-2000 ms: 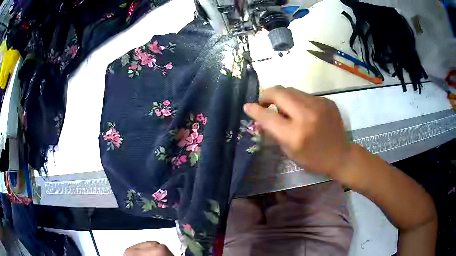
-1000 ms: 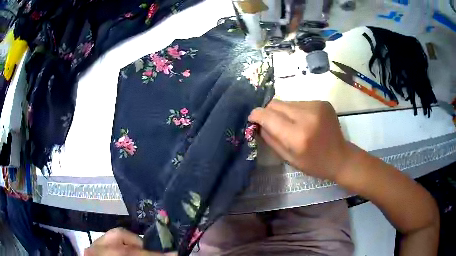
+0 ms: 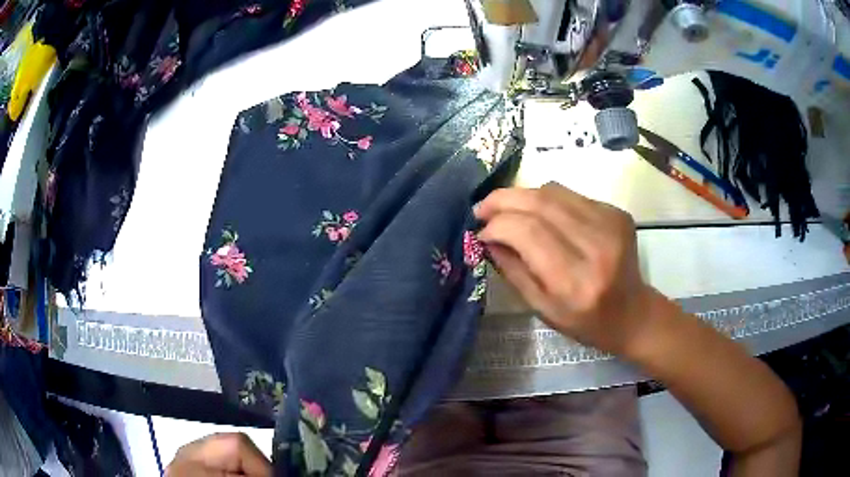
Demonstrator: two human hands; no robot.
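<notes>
A dark garment panel (image 3: 373, 214) with pink flowers lies on the white machine table, its upper right part under the presser foot (image 3: 522, 84) of the lockstitch machine (image 3: 643, 28). My right hand (image 3: 564, 256) pinches the panel's right edge just below the needle area, thumb and fingertips together. My left hand (image 3: 219, 456) is at the bottom edge of the picture, beside the panel's lower left part and partly cut off; its fingertips are hidden, so its grip cannot be told. The panel's lower end hangs over the table's front edge.
Thread snips (image 3: 694, 177) lie right of the needle, beside a bundle of black fabric strips (image 3: 764, 144). A pile of floral pieces (image 3: 93, 168) is at the left, near a yellow item (image 3: 33, 74). A measuring tape (image 3: 140, 342) runs along the front edge.
The view has shifted, showing more of the machine head. My left hand has come further into view beside the panel's lower end. My right hand keeps its pinch, and the panel's folds have changed.
</notes>
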